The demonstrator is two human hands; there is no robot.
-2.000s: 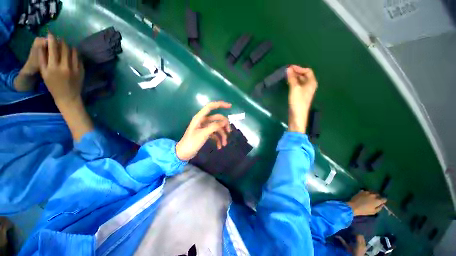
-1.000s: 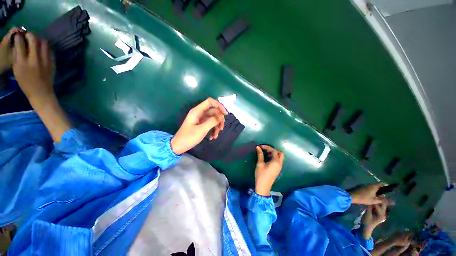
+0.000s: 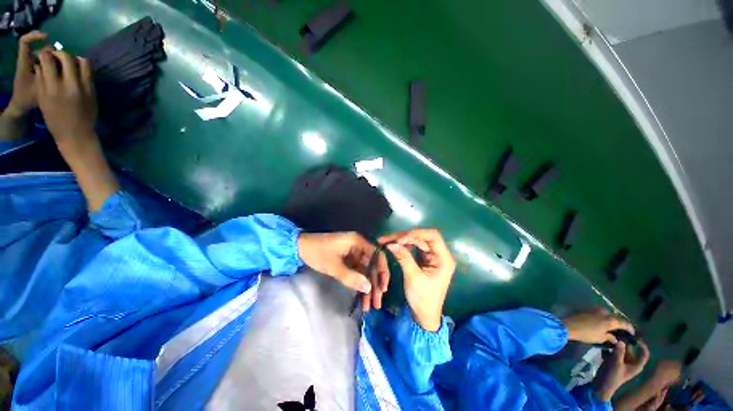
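Note:
My left hand and my right hand are close together in front of my chest. Both hold one thin dark flat piece between the fingertips; fingers hide most of it. A fanned pile of dark pieces lies on the glossy green surface just beyond my left hand. A small white rectangle lies at the pile's far edge.
A neighbour's hands are at the left beside another dark fan. White scraps lie between us. Dark pieces are spaced along the far green strip. Another person's hands are at the lower right.
My right hand has come back from the far strip to my left hand. My left hand has moved off the pile towards my chest. Pieces on the strip have shifted up and left.

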